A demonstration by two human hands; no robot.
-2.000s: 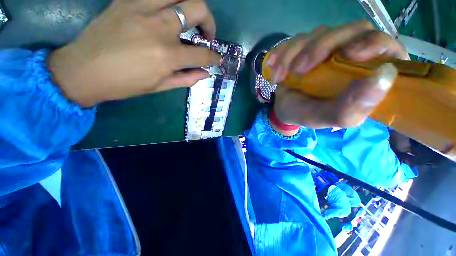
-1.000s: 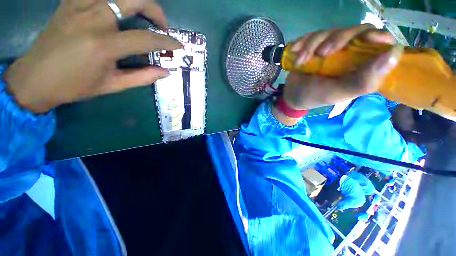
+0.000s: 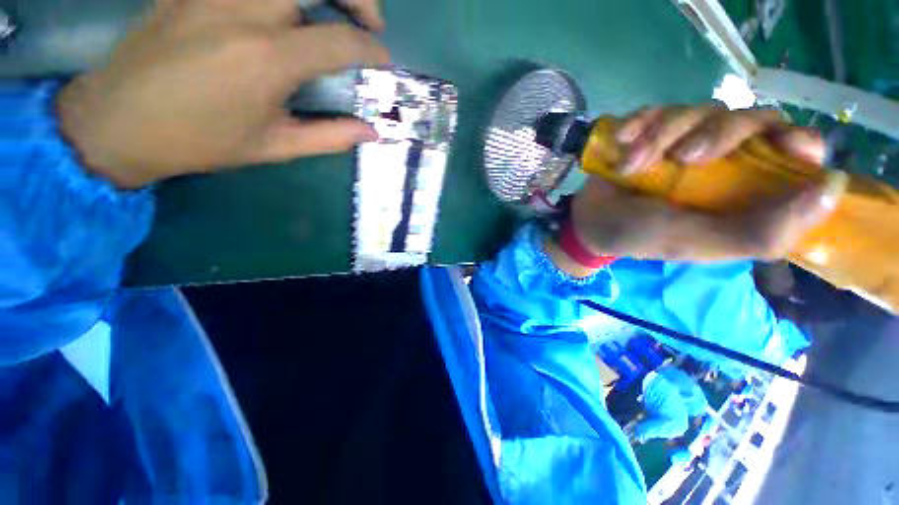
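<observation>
A silvery-white phone frame (image 3: 380, 202) lies on the dark green bench mat near its front edge, with the main board (image 3: 412, 104) at its far end. My left hand (image 3: 222, 94) is at the frame's left side, thumb and a finger touching the board end. My right hand (image 3: 705, 182) is closed around the yellow-orange electric screwdriver (image 3: 670, 178). Its black nose points left over the round perforated screw tray (image 3: 527, 138), right of the frame. The bit tip and any screw on it are too small to make out.
A pale rail (image 3: 828, 99) crosses the upper right, with the green conveyor beyond. A black cable (image 3: 690, 345) runs from my right sleeve to the lower right. A person in a blue smock (image 3: 670, 399) and blue bins show at the lower right.
Since a second ago the view has shifted, and frame and tray appear further right. The screwdriver nose stays over the tray. Two seconds ago the left fingers covered more of the board end.
</observation>
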